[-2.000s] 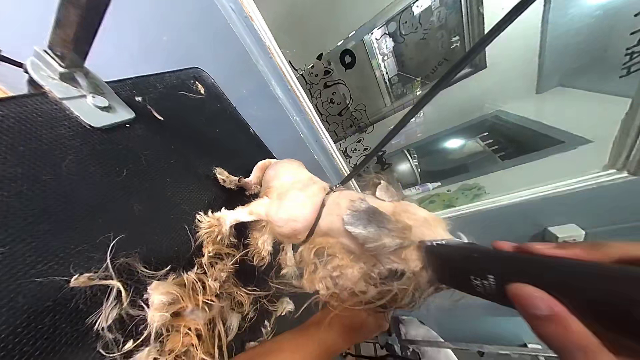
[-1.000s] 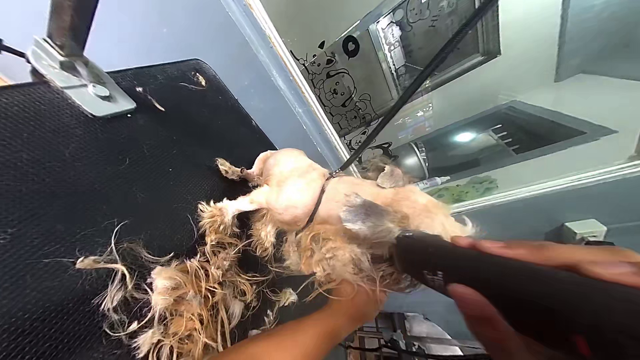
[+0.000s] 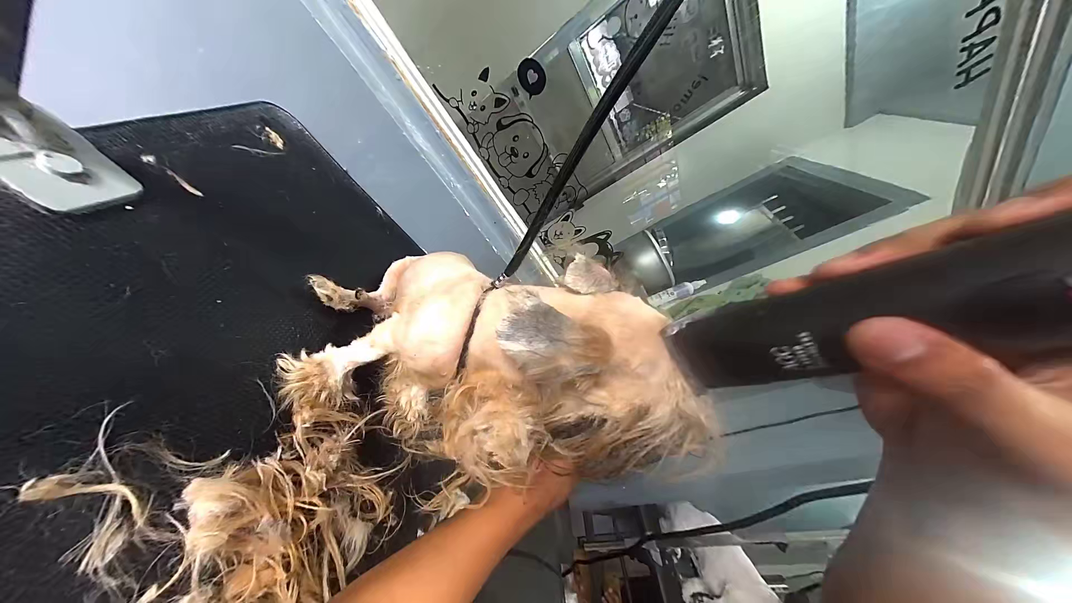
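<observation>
A small dog (image 3: pixel 435 314) with its body clipped short and long tan hair on head and paws is on the black grooming table, a loop around it. My right hand (image 3: pixel 946 360) grips a black hair clipper (image 3: pixel 754 339), whose head end is at the right side of the dog's head (image 3: pixel 611 377). My left hand (image 3: pixel 553 477) is under the dog's head, its fingers mostly hidden by hair; whether it grips the muzzle or only supports it does not show.
Cut tan hair (image 3: pixel 268 519) lies in a heap on the black textured table (image 3: pixel 167 276). A metal clamp (image 3: pixel 75 167) sits at its left edge. A black leash (image 3: pixel 586 138) runs up from the dog, before a glass panel (image 3: pixel 519 151) with animal drawings. Dark cables hang at lower right.
The clipper in my right hand has moved right, from over the dog's head to its far right side. The dog's head has turned a little. The view has shifted slightly.
</observation>
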